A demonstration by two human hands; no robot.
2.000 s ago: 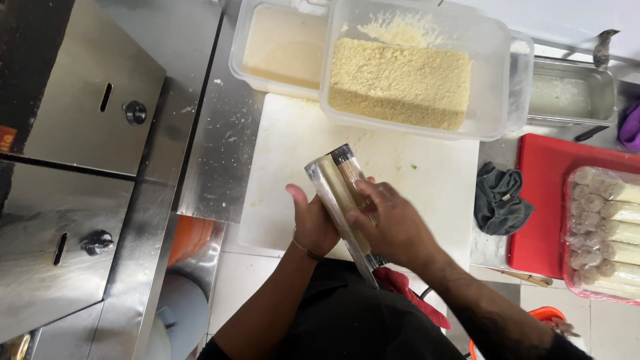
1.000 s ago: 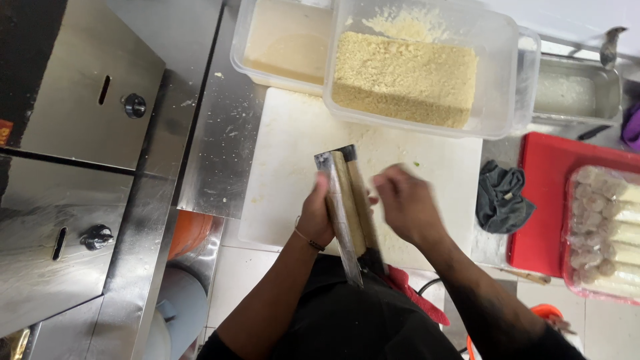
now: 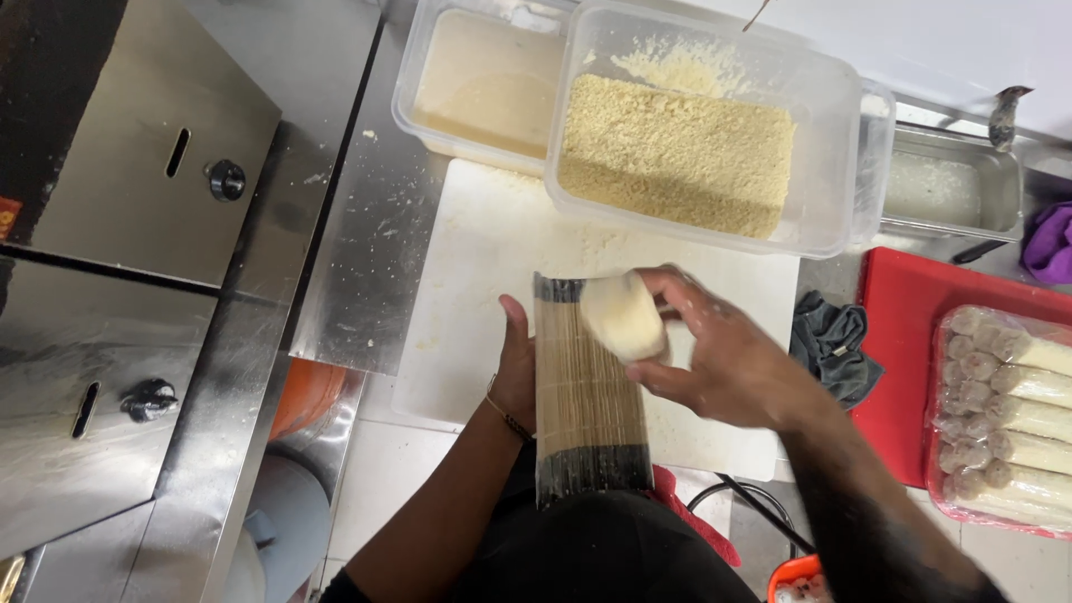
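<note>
My left hand (image 3: 515, 368) holds an unrolled bamboo rolling mat (image 3: 586, 394) from beneath and its left side, thumb raised beside it. Dark bands cross both ends of the mat. Just above the mat's upper right part, my right hand (image 3: 703, 352) grips a pale, roll-shaped food piece (image 3: 626, 318) between thumb and fingers; it is slightly blurred. A white cutting board (image 3: 469, 276) lies under both hands. Beyond it, a clear plastic tub (image 3: 825, 151) of yellowish crumbs overlaps another tub (image 3: 410, 84) of beige batter-like liquid.
Right of the board are a dark crumpled cloth (image 3: 833, 343), a red cutting board (image 3: 892, 377), a wrapped tray of pale rolls (image 3: 1026, 419) and a steel pan (image 3: 1001, 193). Steel equipment with black knobs (image 3: 226, 180) stands left. An orange bucket (image 3: 791, 574) is low at right.
The mat, folded around a pale roll a second ago, is now spread flat. My right hand has taken hold of the pale piece and holds it over the mat.
</note>
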